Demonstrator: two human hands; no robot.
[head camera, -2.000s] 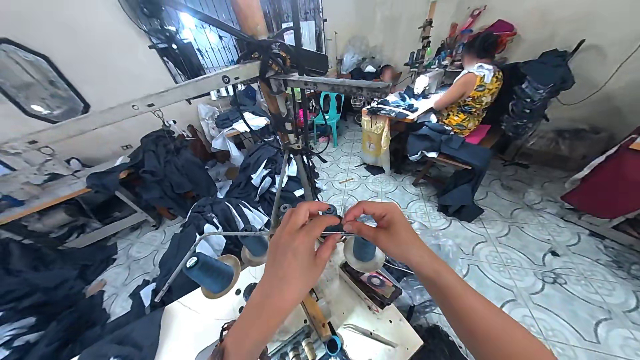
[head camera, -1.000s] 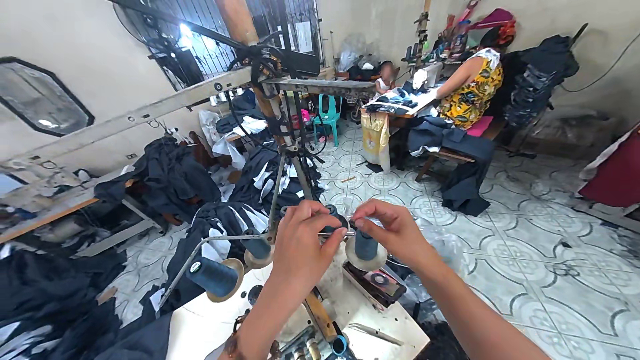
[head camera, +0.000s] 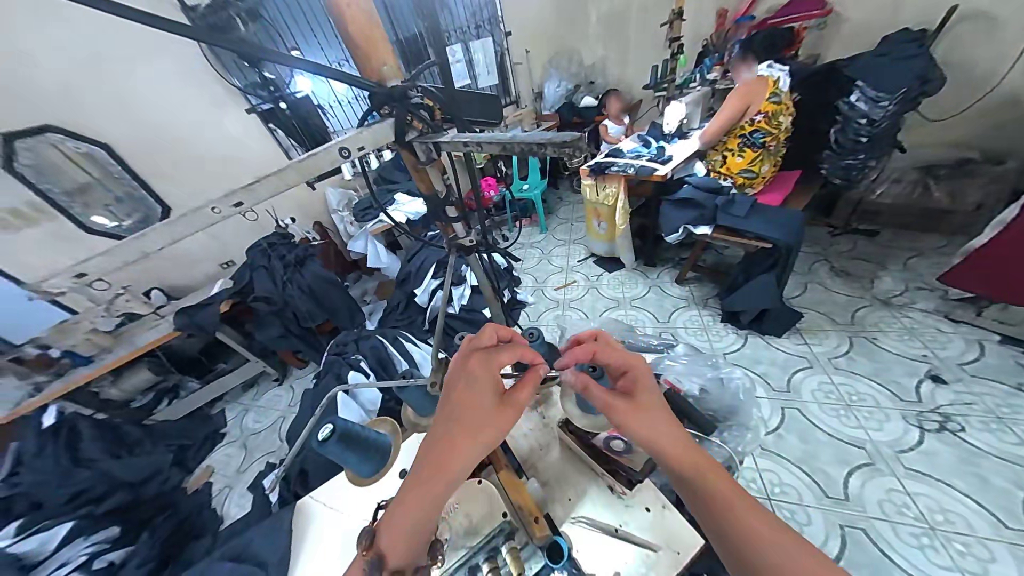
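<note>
My left hand (head camera: 490, 382) and my right hand (head camera: 612, 382) meet fingertip to fingertip at a thin metal rod of the thread stand, above the sewing machine table (head camera: 344, 512). Thumb and index finger are pinched together on each hand. Any thread between them is too fine to make out. A cone of dark blue thread (head camera: 356, 446) stands tilted on its holder left of my left wrist. Another blue thread cone (head camera: 594, 384) is partly hidden behind my right fingers, and a dark cone (head camera: 538, 344) shows between the hands.
Metal tweezers (head camera: 616, 534) and an open box (head camera: 596, 456) lie on the machine table. The upright stand post (head camera: 472, 264) rises ahead. Dark fabric heaps (head camera: 296, 288) fill the left side. Beyond, a person in a yellow patterned top (head camera: 756, 128) sits at another sewing table, a small child (head camera: 614, 124) beside it.
Both hands remain close together over the thread cones, with small shifts of the fingers. The seated person has leaned up from a lower posture, and the child's head now shows more.
</note>
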